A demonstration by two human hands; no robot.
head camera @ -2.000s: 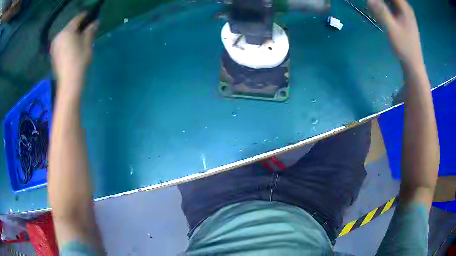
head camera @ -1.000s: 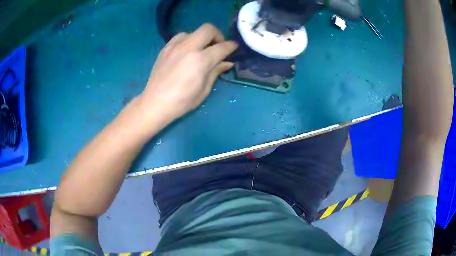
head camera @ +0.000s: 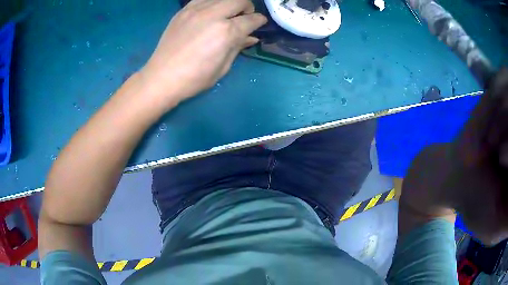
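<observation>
My left hand (head camera: pixel 209 42) is at the left side of the press, its fingertips pinched against a dark part beside the white disc (head camera: pixel 306 21). A small bit of a black headband (head camera: pixel 185 3) shows above the hand; the rest is hidden or out of frame. The press base (head camera: pixel 292 53) stands on the bench under the disc. The ram is mostly cut off at the top edge. The tape-wrapped press lever (head camera: pixel 448 33) slants down to the right. My right hand (head camera: pixel 468 172), dark and blurred close to the camera, is closed around its lower end.
A blue parts tray (head camera: pixel 6 94) is cut off at the left edge. A small white block (head camera: pixel 379 4) and a thin metal pick (head camera: pixel 413 11) lie right of the press. A large blue bin (head camera: pixel 420 133) stands beyond the bench's pale edge (head camera: pixel 250 140).
My left hand has come from the far left to the press with the black headband. The lever has swung down into view at right, with my right hand lowered on it. The view has shifted.
</observation>
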